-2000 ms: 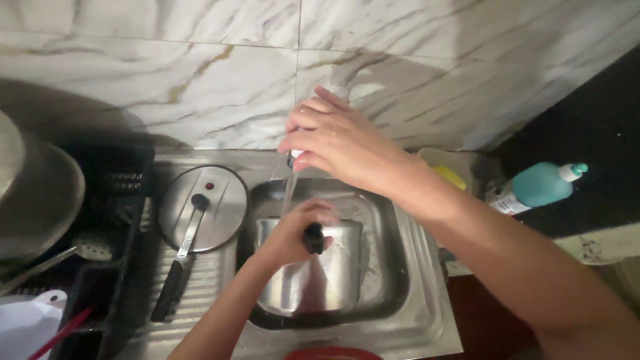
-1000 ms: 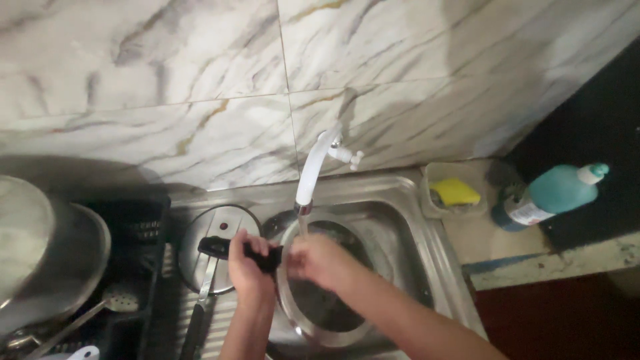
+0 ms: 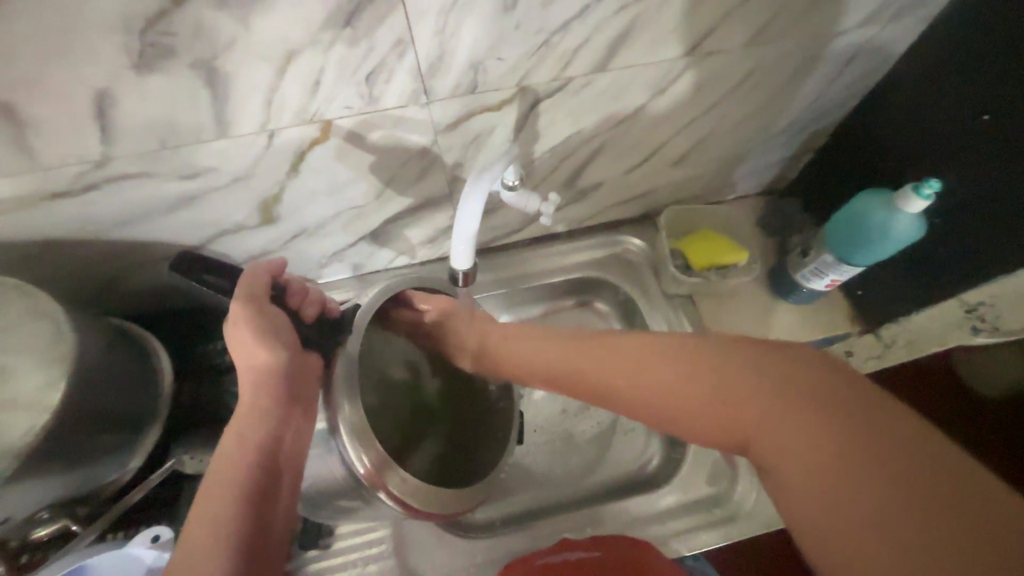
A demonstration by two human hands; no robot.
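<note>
My left hand (image 3: pixel 276 316) grips the black handle (image 3: pixel 210 276) of a metal pressure cooker pot (image 3: pixel 352 448), which is tilted over the left side of the steel sink (image 3: pixel 592 480). My right hand (image 3: pixel 440 320) reaches into the pot's mouth near the upper rim; its fingertips are partly in shadow against the inner wall, and I cannot tell whether they hold anything. Water runs from the white faucet (image 3: pixel 468 228) just above my right hand. The inside of the pot looks dark.
A clear plastic tub (image 3: pixel 668 240) with a yellow sponge (image 3: pixel 712 250) stands at the sink's back right corner, beside a teal soap bottle (image 3: pixel 872 228). Large metal pots (image 3: pixel 136 392) and a slotted spoon (image 3: pixel 192 464) are on the left. Something red (image 3: pixel 596 556) shows at the bottom edge.
The pot, lower in the sink before, is now tilted with its mouth toward me. My right hand has gone inside it. My left hand keeps hold of the handle from one second ago.
</note>
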